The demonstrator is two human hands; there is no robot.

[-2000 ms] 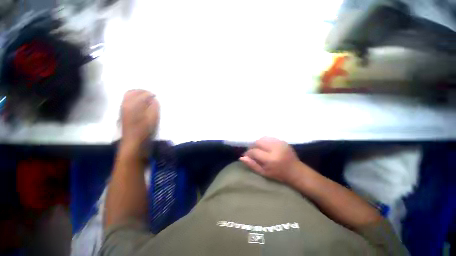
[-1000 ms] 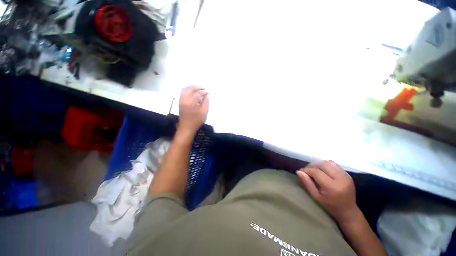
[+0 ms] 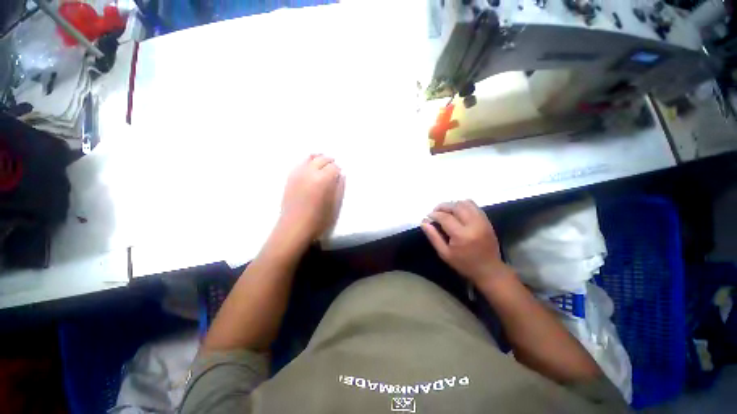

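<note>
My left hand [image 3: 312, 196] rests with curled fingers on the glossy white sewing table [image 3: 202, 234], left of the middle. My right hand [image 3: 466, 241] is at the table's front edge, fingers bent, thumb near the fingertips. White fabric [image 3: 364, 230] seems to lie at the front edge between my hands, nearly lost in the glare. Whether either hand grips it is unclear. The sewing machine [image 3: 549, 61] stands at upper right. Its needle area is lit yellow, beside crossed orange-red tape [image 3: 443, 127].
Blue baskets stand below the table at right [image 3: 642, 299] and left [image 3: 89, 356], with white pieces [image 3: 558, 247] by the right one. A black housing [image 3: 32, 186] is at the left edge. A red bundle [image 3: 89, 23] lies upper left. Small items sit on the machine's top.
The view has swung right, bringing more of the machine and the right basket into view. My left hand is farther in over the table. My right hand remains at the front edge.
</note>
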